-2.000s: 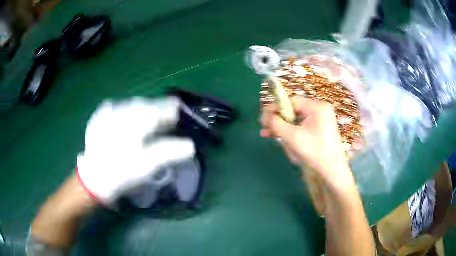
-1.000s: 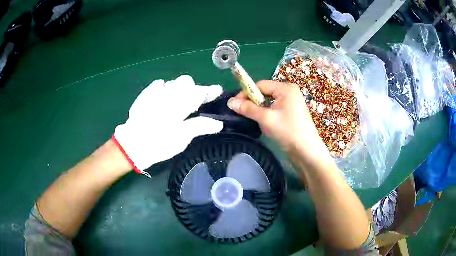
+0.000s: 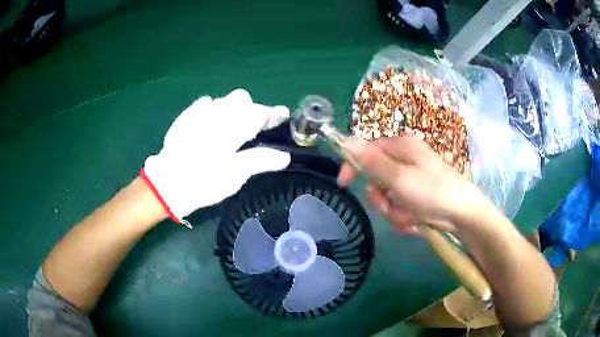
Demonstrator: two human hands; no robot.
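Observation:
A black clip fan (image 3: pixel 296 250) with pale grey blades lies face up on the green surface. Its black clip base (image 3: pixel 309 160) points away from me. My left hand (image 3: pixel 214 151), in a white knitted glove with a red cuff, holds the clip base from the left between thumb and fingers. My bare right hand (image 3: pixel 411 181) is shut on the pale wooden handle of a hammer (image 3: pixel 312 118). The hammer's round steel head is over the far part of the clip base and hides some of it. I cannot tell whether it touches.
An open clear bag of copper-coloured pieces (image 3: pixel 421 108) lies right of the fan. More clear bags (image 3: pixel 559 99) and a pale metal upright (image 3: pixel 487 29) stand beyond it. Other black fans (image 3: pixel 418 16) lie at the far edge. Blue plastic (image 3: pixel 572 210) and a carton (image 3: pixel 467 309) are lower right.
My right hand has moved right off the clip base and now grips the hammer with its handle end showing. The hammer head has come down over the clip base. My left hand has barely moved.

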